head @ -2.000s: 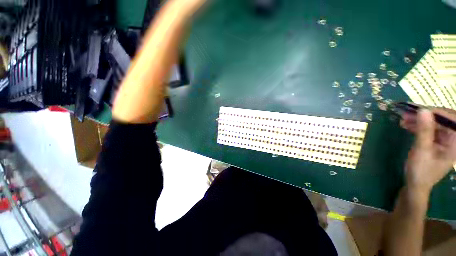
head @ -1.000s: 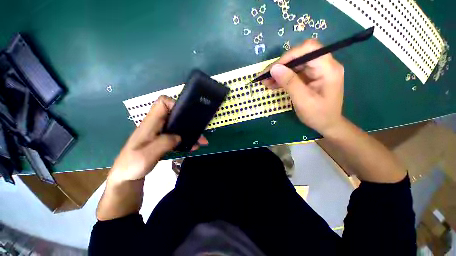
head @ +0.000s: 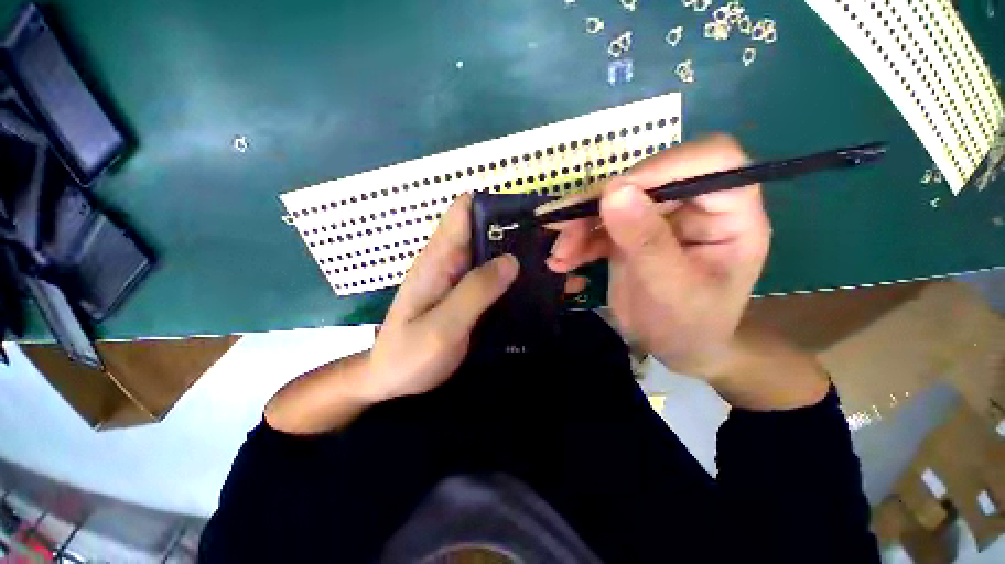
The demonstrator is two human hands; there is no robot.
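Note:
My left hand (head: 441,303) holds a black phone housing (head: 529,292) upright above the bench's near edge, its thumb on the face. A small pale ring (head: 496,231) shows near the housing's top left corner. My right hand (head: 689,253) holds long black tweezers (head: 760,174) like a pen, their tip by the ring; whether they touch it cannot be told. The dotted adhesive sheet (head: 375,220) lies flat behind both hands, partly hidden by them.
Overlapping black housings (head: 72,99) lie at the left. Loose pale rings (head: 722,24) and a small bluish piece (head: 620,72) lie at the top. Spare dotted sheets (head: 915,66) curve at the upper right. Cardboard boxes (head: 132,380) stand below the green bench (head: 220,259).
My left hand has moved right with the housing, now more upright. The tweezers' tip has moved from the dotted sheet to the housing, where a ring now shows.

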